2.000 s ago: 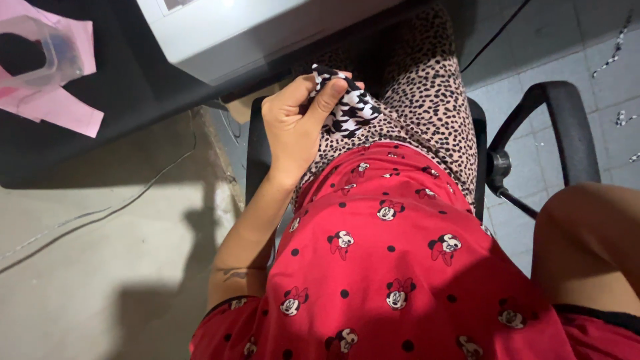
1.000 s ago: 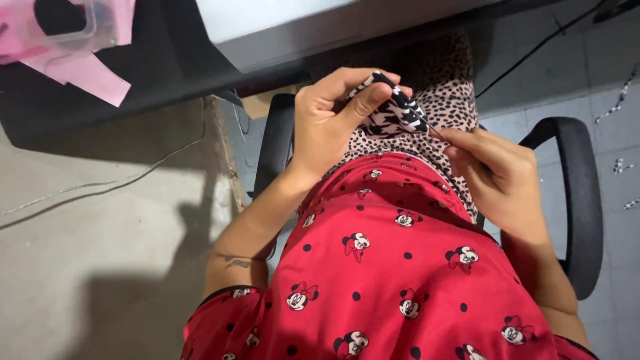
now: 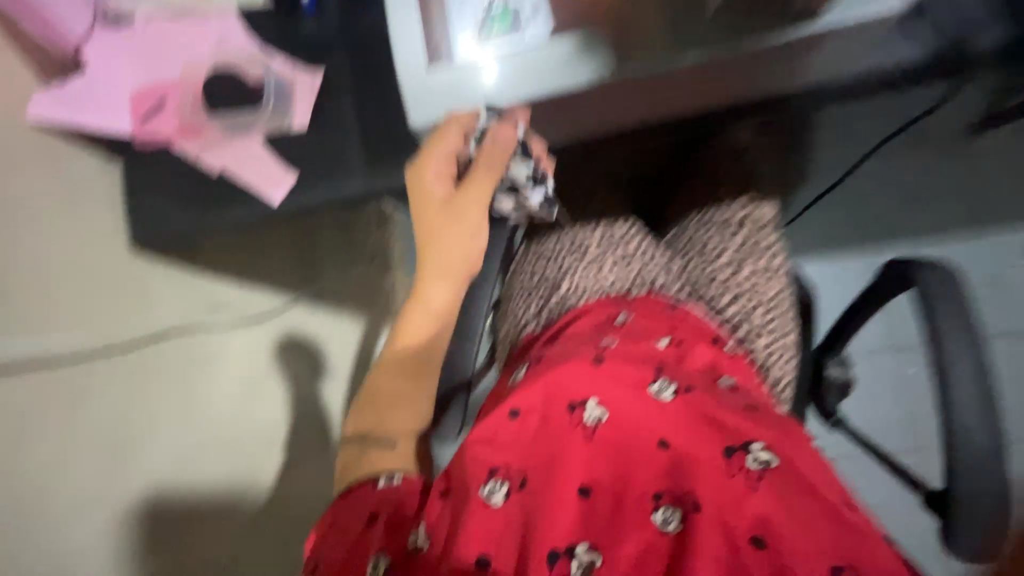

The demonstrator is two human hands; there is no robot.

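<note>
My left hand [image 3: 460, 180] is closed on a bunched black-and-white patterned cloth [image 3: 524, 188], with the thumb lying over it. The cloth hangs just in front of the edge of a white machine or panel [image 3: 512, 80], above my lap, and is blurred. Whether anything else is inside the folds cannot be told. My right hand is outside the view.
Pink cut fabric pieces [image 3: 88, 92] lie on a black table [image 3: 192, 188] at the upper left, with a clear plastic container [image 3: 276, 100] on them. A black chair armrest [image 3: 960, 384] stands at the right. A dark cable [image 3: 872, 160] runs at the upper right.
My right hand, at the cloth one second ago, has left the view. My left hand still holds the cloth. The view has shifted and blurred, showing more of the white machine or panel.
</note>
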